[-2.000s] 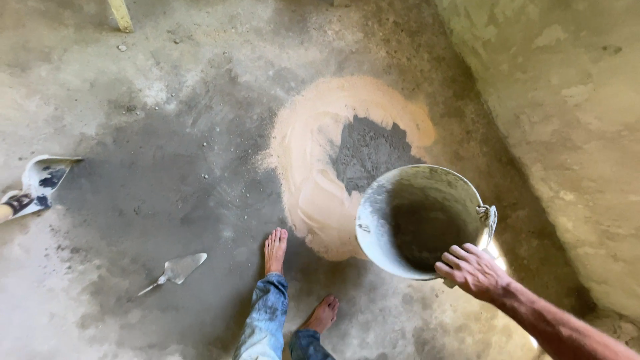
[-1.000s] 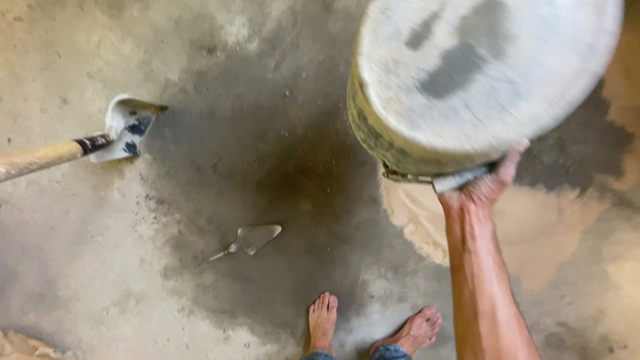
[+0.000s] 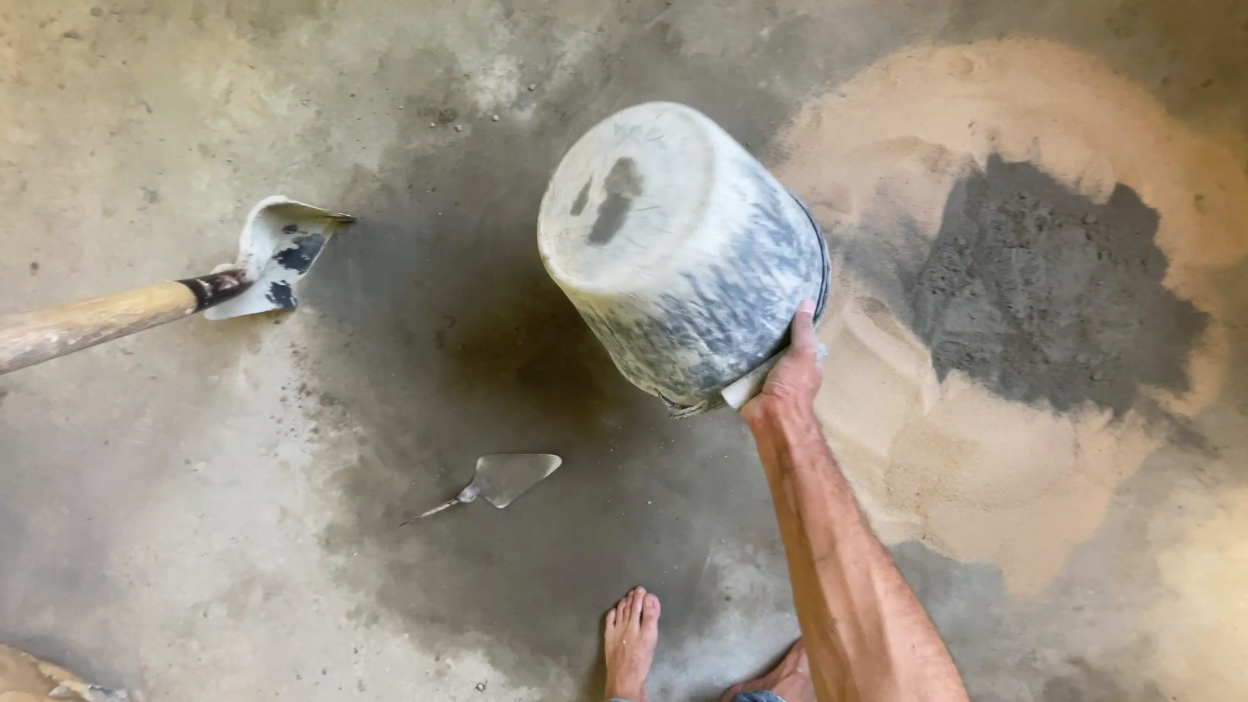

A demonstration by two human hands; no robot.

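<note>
My right hand (image 3: 792,375) grips the rim of a stained bucket (image 3: 673,263), which is tipped so that its base faces up toward me and its mouth faces away, hidden. My left hand does not show. Right of the bucket, a ring of pale sand (image 3: 985,478) surrounds a patch of dark grey powder or mortar (image 3: 1053,283). A pointed trowel (image 3: 515,478) lies on the floor below and to the left of the bucket. Farther left is a white, worn hoe or shovel blade (image 3: 278,255) on a wooden handle (image 3: 97,322).
The concrete floor (image 3: 175,507) has a wide dark patch under and around the bucket. My bare feet (image 3: 632,639) stand at the bottom edge. A tan heap or bag, unclear which, shows at the bottom left corner (image 3: 44,678).
The bucket, earlier upright with its open mouth toward me beside the sand, has been turned over and moved left. My right hand stays on its rim. The view has shifted.
</note>
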